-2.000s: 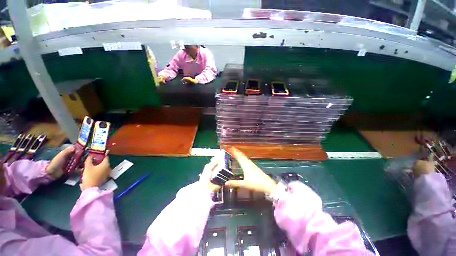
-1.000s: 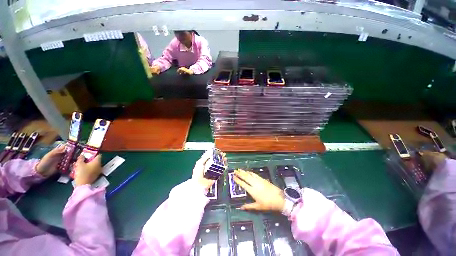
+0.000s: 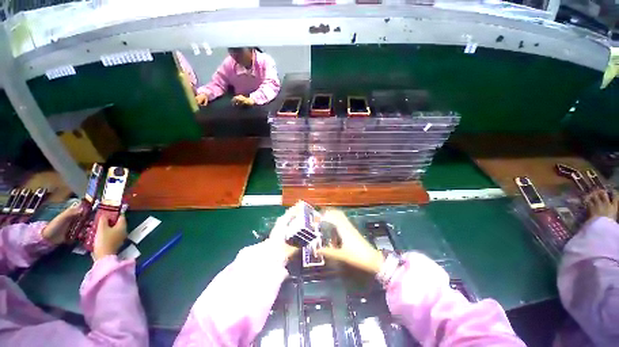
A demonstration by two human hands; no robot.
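My left hand (image 3: 284, 227) holds a small block of stacked white-and-dark rectangles (image 3: 303, 229), possibly phone batteries, above a clear blister tray (image 3: 424, 237). My right hand (image 3: 349, 244) is just right of the block, fingers bent towards it, partly blurred; whether it grips a piece cannot be told. One white-and-dark rectangle (image 3: 313, 256) shows below the hands, over the tray. Dark phones (image 3: 318, 325) lie in the tray pockets in front of me, and another phone (image 3: 380, 235) lies in a back pocket.
A tall stack of clear trays (image 3: 353, 152) with closed phones (image 3: 322, 105) on top stands on a wooden board (image 3: 353, 196). At left a person's hands hold open flip phones (image 3: 114, 188), beside a blue pen (image 3: 159, 253). At right a person's hand (image 3: 600, 203) is near open phones (image 3: 530, 193).
My right hand has lifted from the tray and moved back beside the block in my left hand. The view has shifted slightly. The right neighbour's hand has moved to phones further back.
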